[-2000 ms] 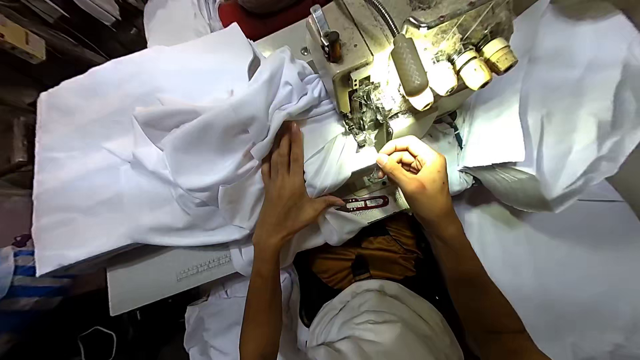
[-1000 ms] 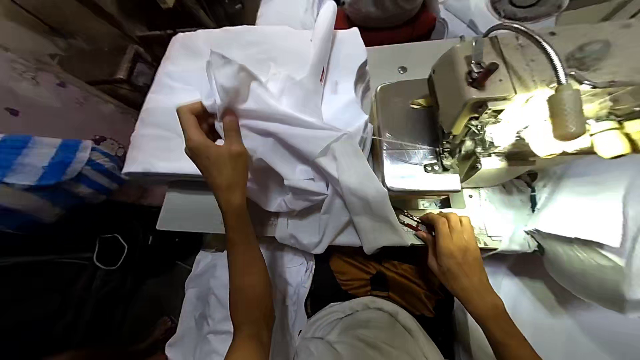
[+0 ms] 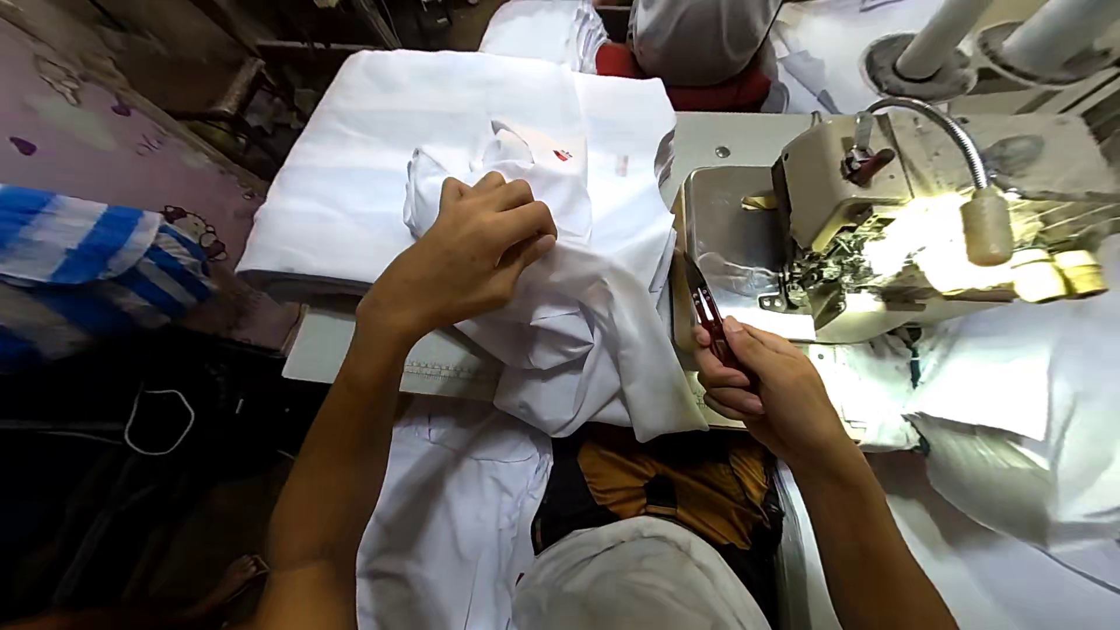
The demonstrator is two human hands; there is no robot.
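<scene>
My left hand (image 3: pixel 477 249) grips bunched white fabric (image 3: pixel 604 324), which drapes over the front edge of the sewing table. Under and behind it lies a stack of folded white cloth (image 3: pixel 437 96); a small red mark shows on the cloth beyond the hand. In my right hand (image 3: pixel 752 376) is a pair of red thread snips (image 3: pixel 710 319), blades pointing up and away, just left of the metal plate of an industrial sewing machine (image 3: pixel 840 184). The needle area is lit, and its fine parts are hard to make out.
A lamp on a flexible metal neck (image 3: pixel 987 227) hangs over the machine, beside thread cones (image 3: pixel 1054 271). White cloth (image 3: pixel 997 376) lies right of the machine. A blue-and-white striped cloth (image 3: pixel 70 254) is at far left. Another person's grey clothing (image 3: pixel 700 44) shows behind the table.
The snips lay on the table by the machine two seconds ago; my right hand now holds them raised. My left hand has shifted on the white fabric. The view has swung left.
</scene>
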